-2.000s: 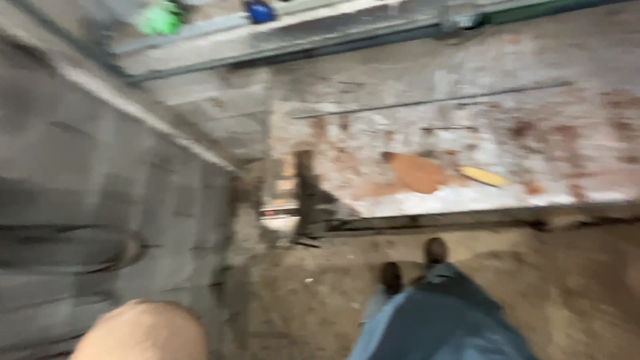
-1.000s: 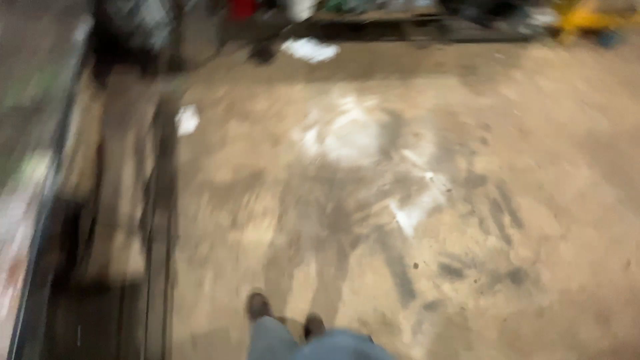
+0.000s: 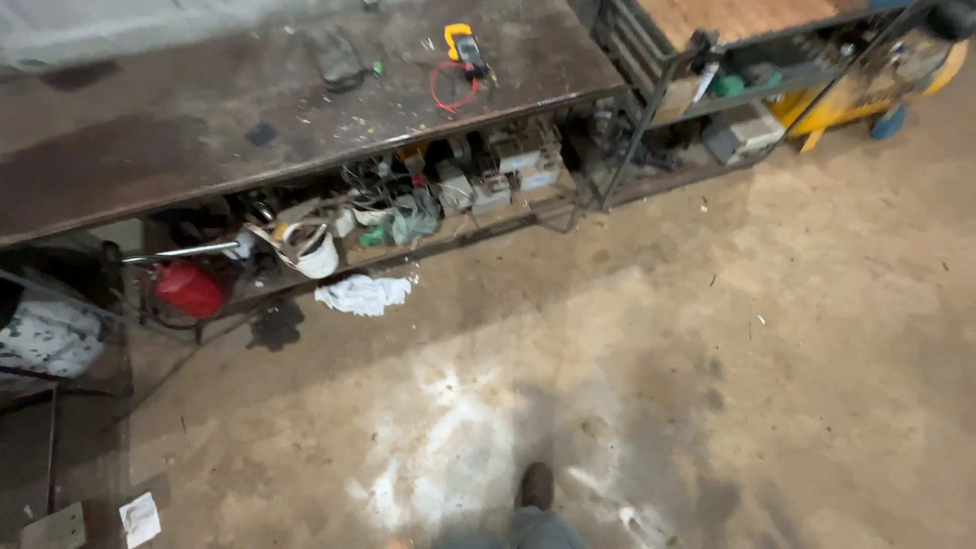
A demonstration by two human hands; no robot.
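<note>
Neither of my hands can be made out; only a faint skin-coloured patch touches the bottom edge of the view. My shoe (image 3: 537, 486) and trouser leg show at the bottom on the stained concrete floor (image 3: 656, 328). Ahead stands a long dark workbench (image 3: 191, 130). On its top, toward the right, lies a yellow and dark multimeter (image 3: 467, 52) with a red test lead (image 3: 453, 103) looped beside it. A dark flat object (image 3: 338, 61) and a small green piece (image 3: 377, 69) lie to its left.
Below the bench are a white bucket (image 3: 316, 255), a red container (image 3: 191, 290), grey boxes (image 3: 490, 193) and tangled cables. A white cloth (image 3: 364, 295) lies on the floor before it. Right of the bench stand a metal shelf rack (image 3: 629, 156) and a yellow wheeled machine (image 3: 827, 107).
The view has swung from another bench beside a block wall, across the floor, to this dark workbench. A skin-coloured part at the lower left two seconds ago has left that place.
</note>
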